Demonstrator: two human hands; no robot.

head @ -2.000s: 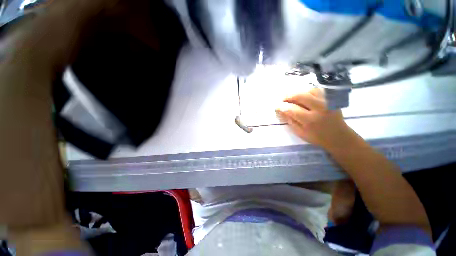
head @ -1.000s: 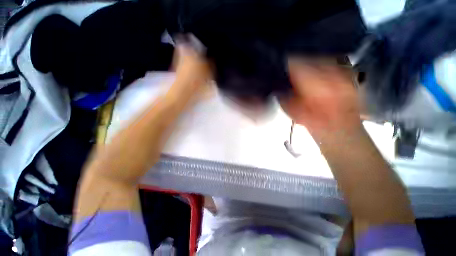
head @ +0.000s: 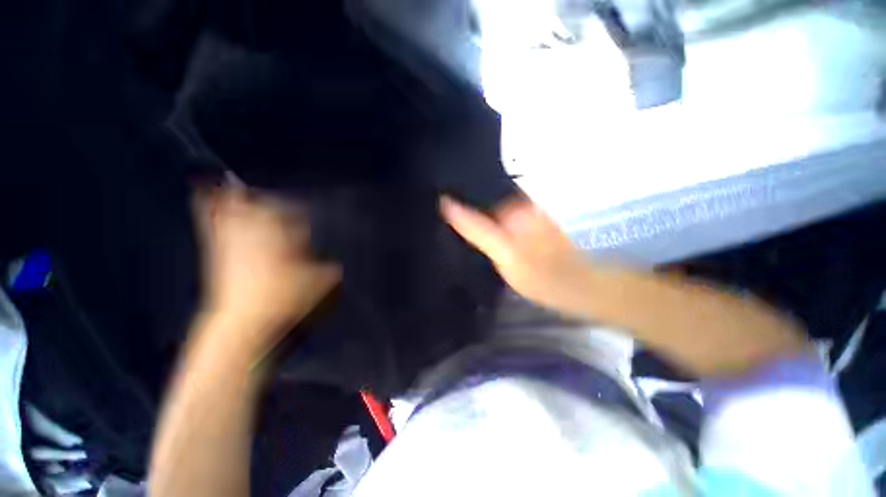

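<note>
A large black fabric piece (head: 379,281) fills the left and middle of the view and hangs over the table's front edge towards my lap. My left hand (head: 257,257) is blurred and lies on the black fabric at the left, its fingertips hard to see. My right hand (head: 520,243) is on the fabric's right part by the table edge, thumb stretched over it and the other fingers hidden in or behind the cloth.
The white machine table (head: 622,155) with its ruler edge (head: 699,206) is at the right. Part of the sewing machine (head: 653,63) shows at the top. A red bar (head: 378,415) is below the fabric. White scraps (head: 348,456) and a blue item (head: 32,272) are lower and far left.
The view has swung left. The black fabric has come from the table top down over the front edge. Both hands have moved lower with it, and the right hand has left the table top.
</note>
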